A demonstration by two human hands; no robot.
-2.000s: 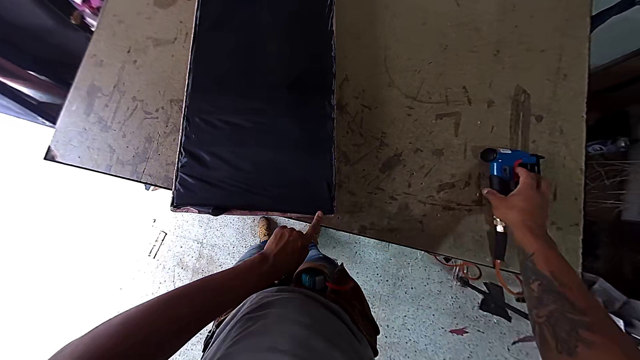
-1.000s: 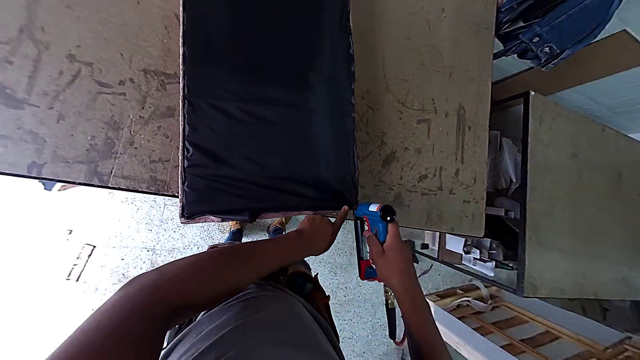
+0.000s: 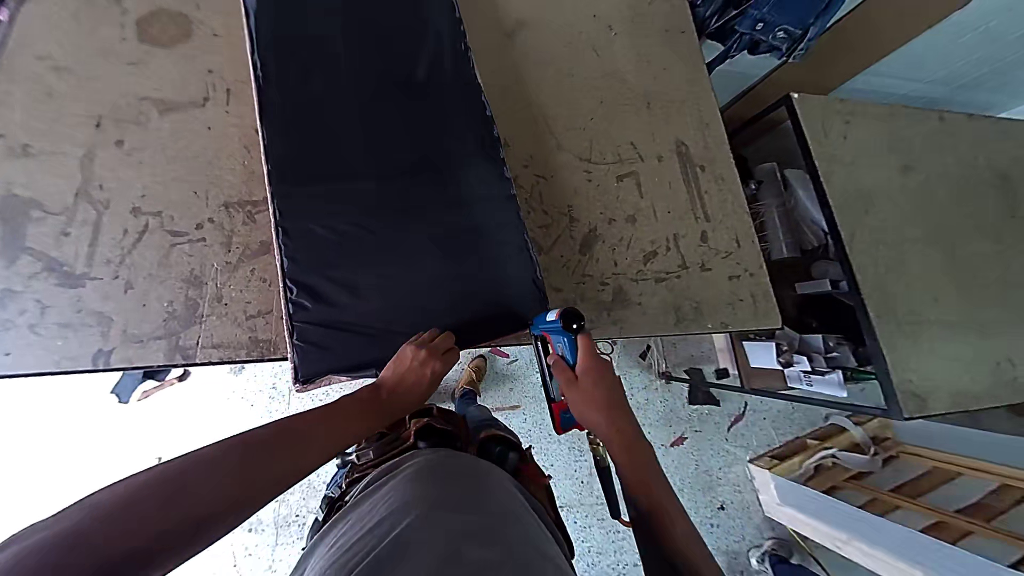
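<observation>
A long panel covered in black fabric [image 3: 392, 184] lies on a worn wooden worktable [image 3: 640, 200], its near end at the table's front edge. My left hand [image 3: 420, 368] rests on that near edge with fingers bent over the fabric; whether they pinch it cannot be told. My right hand [image 3: 588, 384] grips a blue and red pneumatic stapler [image 3: 556, 344], whose head is at the panel's near right corner. An air hose [image 3: 608, 480] hangs from the stapler's handle. Around my waist is a leather tool belt [image 3: 432, 428].
Right of the table stands a cabinet [image 3: 920, 264] with cluttered open shelves. A slatted wooden frame [image 3: 920, 480] is at the lower right, near a shoe [image 3: 772, 552] on the floor. Denim clothing [image 3: 768, 28] lies at the upper right. Scraps [image 3: 702, 388] dot the speckled floor.
My right hand has brought the stapler from the table's right side to the panel's near right corner. My left hand has moved left along the near edge, away from that corner. The view has shifted.
</observation>
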